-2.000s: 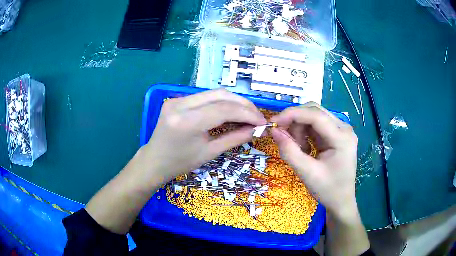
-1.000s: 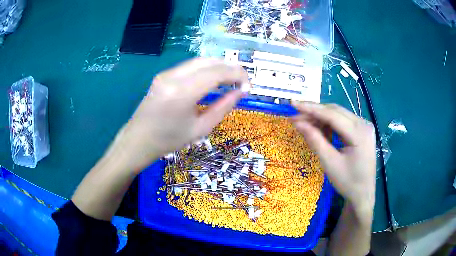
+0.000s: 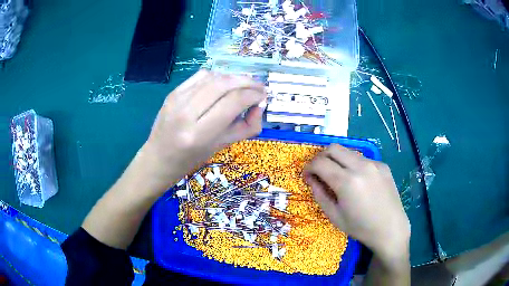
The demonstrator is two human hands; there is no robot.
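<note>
The blue tray (image 3: pixel 167 256) holds many small yellow-orange pieces (image 3: pixel 312 246). A loose pile of white-ended leads (image 3: pixel 240 209) lies on them at the left and middle. My left hand (image 3: pixel 206 114) is over the tray's far edge, fingers bent together at the left part of the white and metal fixture (image 3: pixel 298 100), hiding its prongs. A white bit shows at those fingertips, but whether they hold it is unclear. My right hand (image 3: pixel 360 198) is low over the right side, its curled fingertips at the yellow-orange pieces; what they hold is hidden.
A clear box of leads (image 3: pixel 284 33) stands beyond the fixture. A small clear box (image 3: pixel 34 159) is far left. A black flat rectangle (image 3: pixel 153 42) lies upper left. A black cable (image 3: pixel 410 131) runs down the right, near loose white pieces (image 3: pixel 382 86) and plastic scraps.
My hands were together over the tray, then parted. My left hand has moved up and left to the fixture; my right hand has come down to the yellow-orange pieces. The view has shifted slightly.
</note>
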